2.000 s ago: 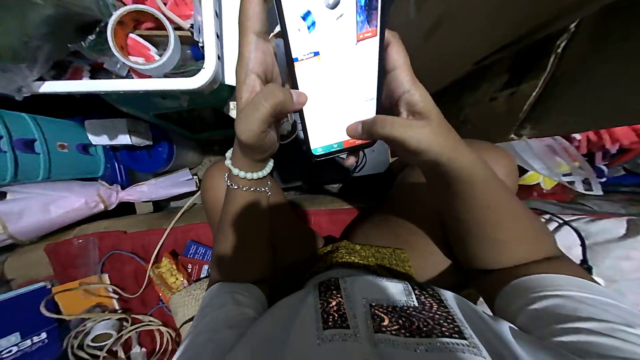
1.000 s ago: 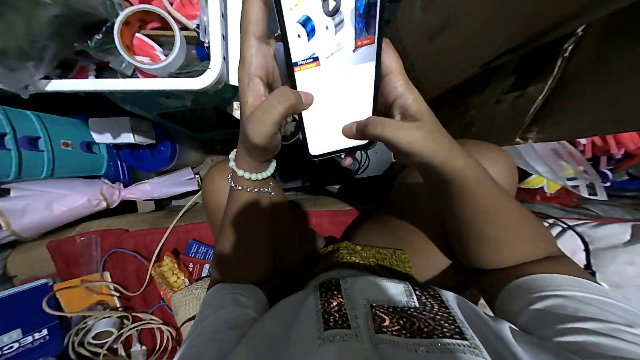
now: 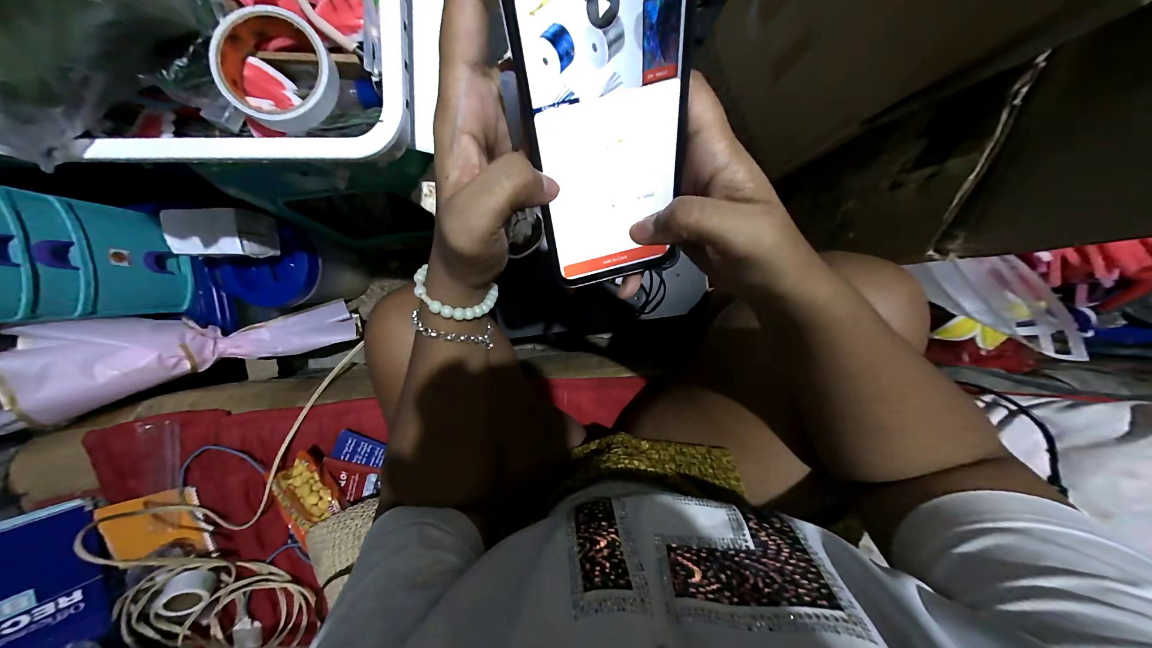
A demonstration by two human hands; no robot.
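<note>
A smartphone with a lit screen stands between both hands at the top middle, its upper end cut off by the frame. My left hand grips its left edge, the thumb at the border of the screen. Around that wrist are a pale bead bracelet and a silver chain bracelet. My right hand holds the right edge, with the thumb over the lower part of the screen. The screen shows pictures of spools above a mostly white area and a red bar at the bottom.
A white-rimmed bin holds a tape roll. Left are teal drawers and pink wrapping. A coiled cable, a snack packet and a blue box lie lower left. Cardboard stands at right.
The phone's screen has changed: the pictures of spools now stand above a white area with a red bar at the bottom. Both hands keep their hold on the phone.
</note>
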